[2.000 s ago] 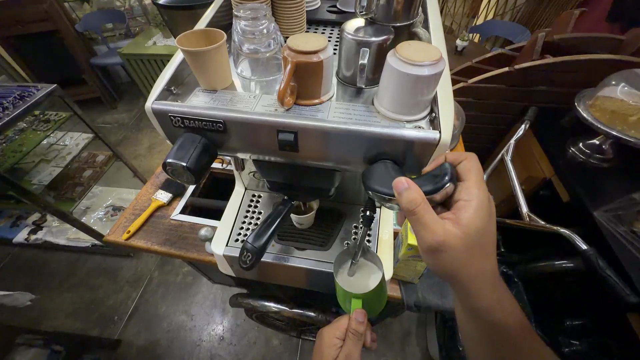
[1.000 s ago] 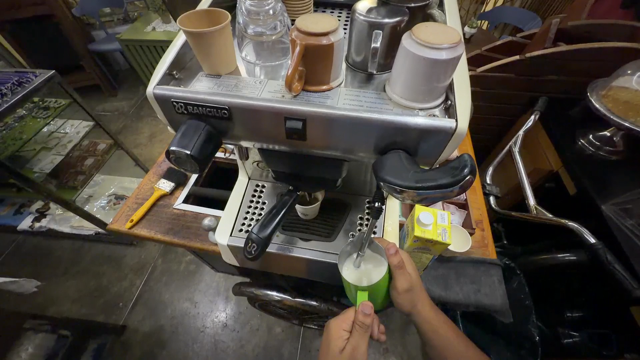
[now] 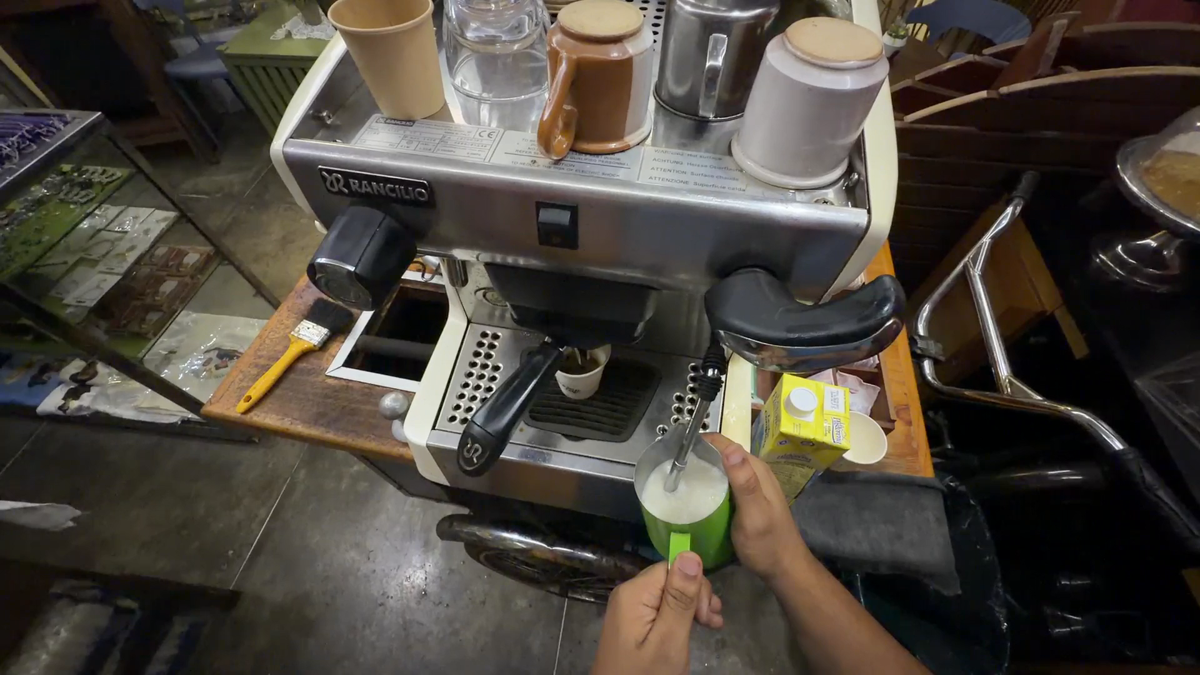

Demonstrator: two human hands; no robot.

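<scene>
My left hand [image 3: 656,614] grips the handle of a green milk pitcher [image 3: 689,539] at the lower middle. The palm and fingers of my right hand [image 3: 761,511] lie against the pitcher's right side. White milk [image 3: 686,492] fills much of it, and the tip of the espresso machine's steam wand [image 3: 694,422] dips into the milk. Above it, a black steam lever [image 3: 806,314] juts from the Rancilio espresso machine [image 3: 487,211]. A portafilter [image 3: 506,408] is locked in the group, with a small paper cup [image 3: 582,373] beneath it on the drip grate.
Upturned mugs [image 3: 600,80], a paper cup [image 3: 392,61] and a steel pitcher [image 3: 714,61] stand on top of the machine. A yellow-handled brush [image 3: 291,354] lies on the wooden counter at left. Right of the machine are a yellow carton [image 3: 802,427] and a metal-framed cart handle [image 3: 994,319].
My right hand has left the black steam lever and come down to the side of the pitcher. My left hand has stayed on the pitcher's handle.
</scene>
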